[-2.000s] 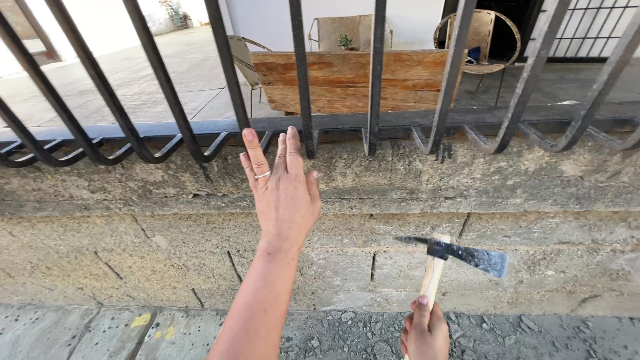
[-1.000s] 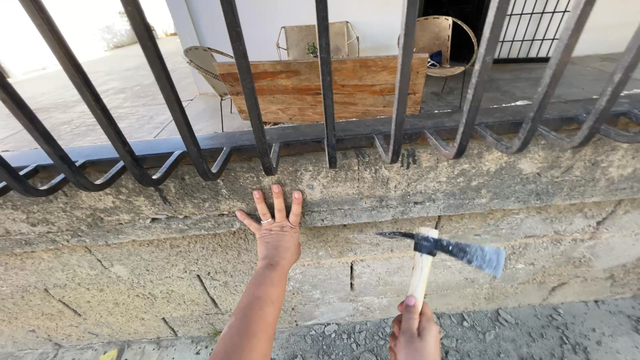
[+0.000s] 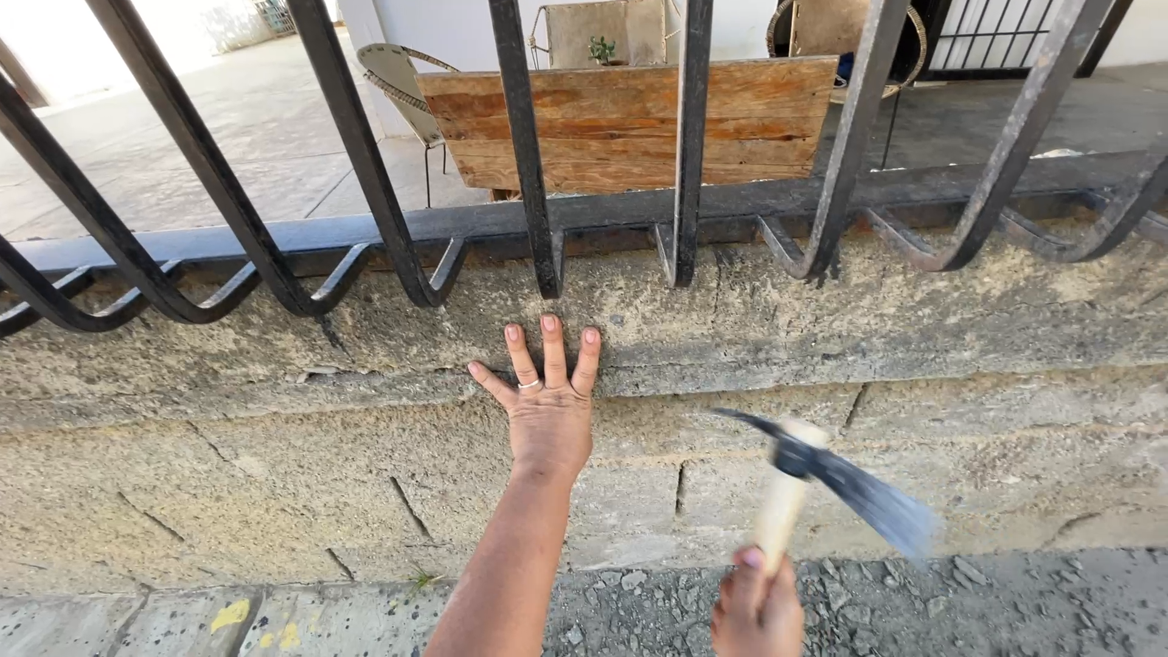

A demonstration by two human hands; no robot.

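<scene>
My left hand [image 3: 549, 401] lies with its fingers spread on the rough ledge of the masonry wall [image 3: 766, 338], just under the black metal bars; it wears a ring and holds nothing. At the lower right, my right hand [image 3: 757, 602] is closed around the pale wooden handle of a small pick mattock [image 3: 792, 456]. The dark head sits at the top of the handle, its thin pointed end to the left and its broad blade to the lower right. The blade is blurred. The head is in front of the lower wall; whether it touches cannot be told.
Black metal fence bars [image 3: 689, 137] curve outward above the ledge. Behind them stand a wooden plank table [image 3: 639, 123], chairs [image 3: 406, 91] and a small potted plant [image 3: 602, 50]. Broken grey rubble [image 3: 858, 607] lies along the wall's foot, beside paving [image 3: 301, 620] with yellow marks.
My left hand has moved down from the foot of the bars to the ledge below. My right hand still holds the mattock, whose head has tilted, broad blade lower.
</scene>
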